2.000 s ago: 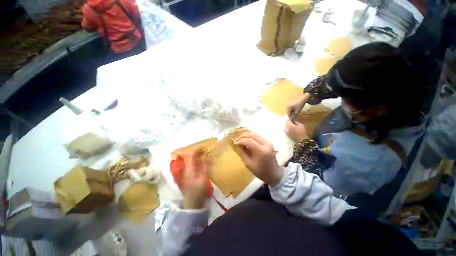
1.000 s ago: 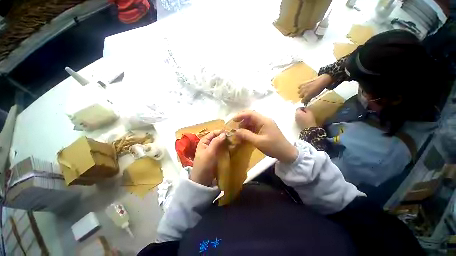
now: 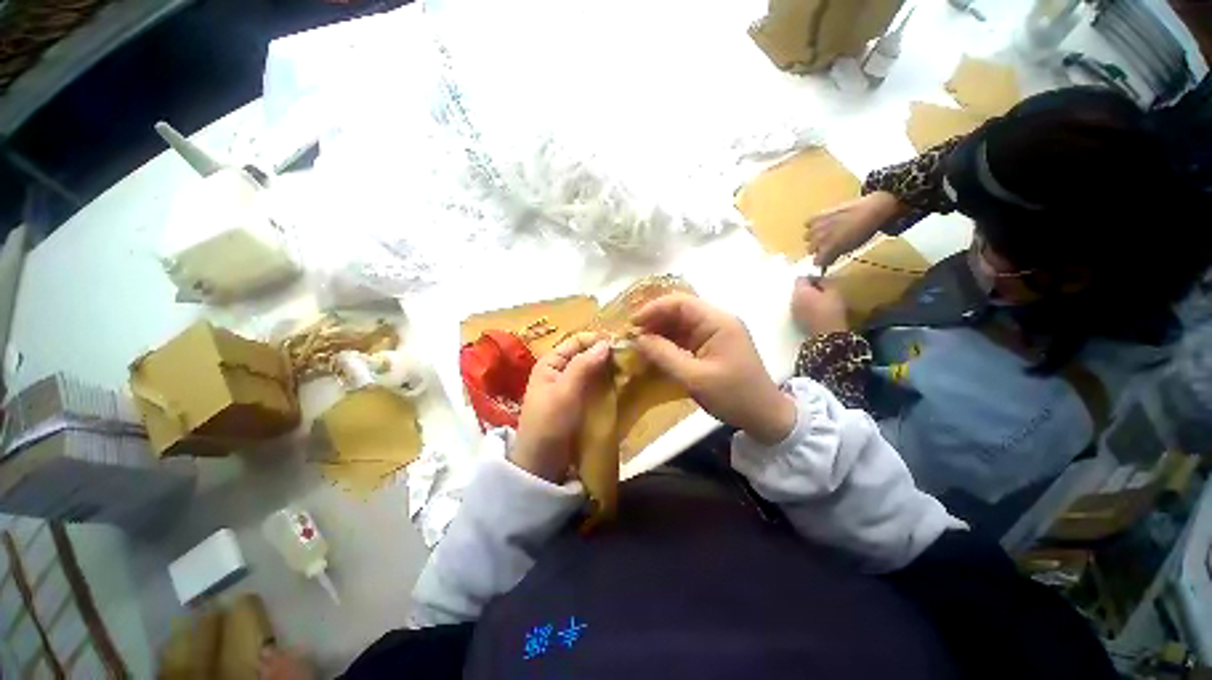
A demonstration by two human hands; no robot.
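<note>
My left hand (image 3: 561,405) and my right hand (image 3: 708,361) meet fingertip to fingertip above the table edge. My left hand grips a bent brown card (image 3: 600,458) that hangs down below the fingers. A tiny pale bit shows at the joined fingertips; I cannot tell what it is. Fine gold strands (image 3: 647,295) lie behind my right fingers on the card there. A red pouch (image 3: 495,377) sits left of my left hand, in front of another brown card (image 3: 549,320) with short gold pieces on it.
A person (image 3: 997,266) works at my right over brown cards (image 3: 800,199). Clear bags with whitish contents (image 3: 585,199) lie mid-table. At left are a small carton (image 3: 215,392), tan cords (image 3: 332,348), a squeeze bottle (image 3: 303,546), a white block (image 3: 207,566) and stacked pale cards (image 3: 80,445).
Since two seconds ago, my hands have come together and the brown card is held bent. Since one second ago, the card has narrowed in view and my fingertips stay together.
</note>
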